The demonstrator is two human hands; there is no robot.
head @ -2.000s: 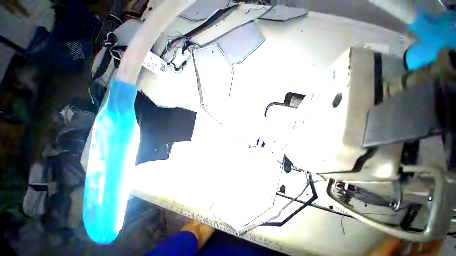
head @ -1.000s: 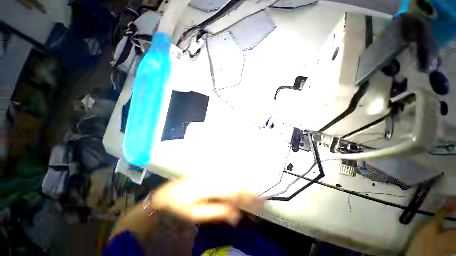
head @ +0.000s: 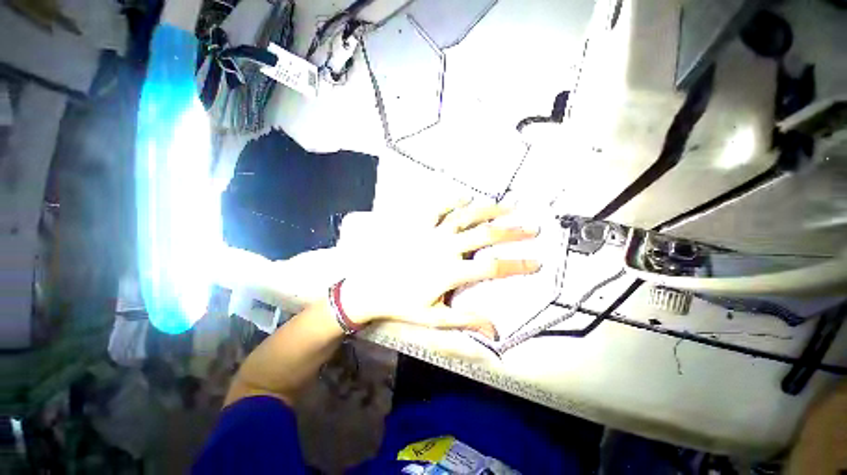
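Note:
A pale pocket piece (head: 529, 301) with dark edges lies on the table, its right side close to the presser foot area (head: 590, 234). My left hand (head: 436, 269), bare with a red band at the wrist, lies spread on it, fingers pointing right; glare washes out much of hand and cloth. Only a blurred bit of my right hand or forearm (head: 822, 436) shows at the lower right edge; its fingers cannot be made out. Dark pocket pieces (head: 306, 195) lie at the table's left. More pale pieces (head: 404, 74) lie behind the needle area.
The lit blue lamp (head: 172, 186) hangs at the left. The off-white machine head (head: 743, 167) fills the right. Slim black snips (head: 813, 348) lie at the table's right. A striped bundle with a white label (head: 293, 70) sits at the back left. Cloth bundles lie beyond the table.
My left hand has moved from the front edge up onto the pale piece and spread flat. The view has shifted closer. My right hand is farther out of the picture.

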